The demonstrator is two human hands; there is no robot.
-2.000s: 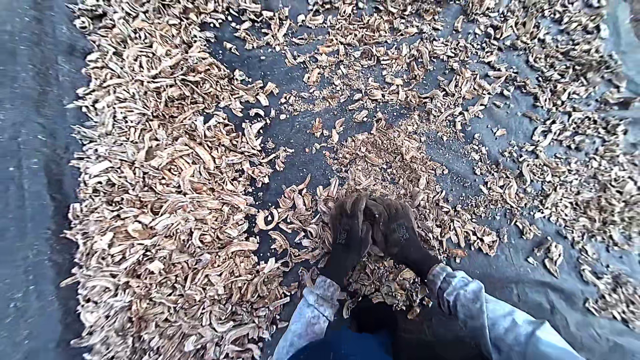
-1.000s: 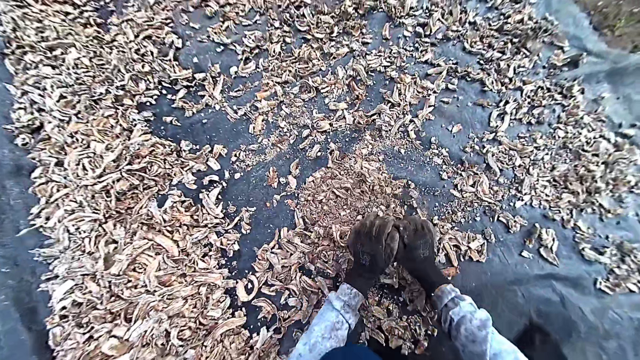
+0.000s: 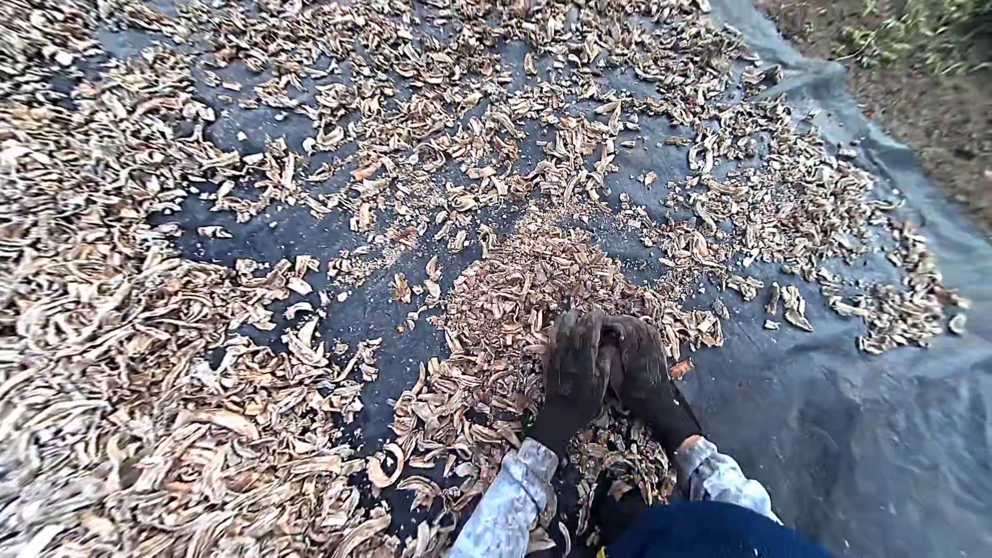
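Note:
My left hand and my right hand, both in dark brown gloves, press together side by side over a mound of dried, curled plant slices. Their fingers are bent inward, and whatever lies between the palms is hidden. Small broken bits make up the mound just beyond the fingertips. Larger curled slices lie below the wrists and to the left of my left hand. Light patterned sleeves cover both forearms.
A thick spread of dried slices covers the left side. More slices lie scattered at the upper right on a dark plastic sheet. Bare soil with green plants borders the sheet at the top right.
The view has shifted to the right and up, bringing in the soil at the sheet's edge. My hands stay together over the mound throughout.

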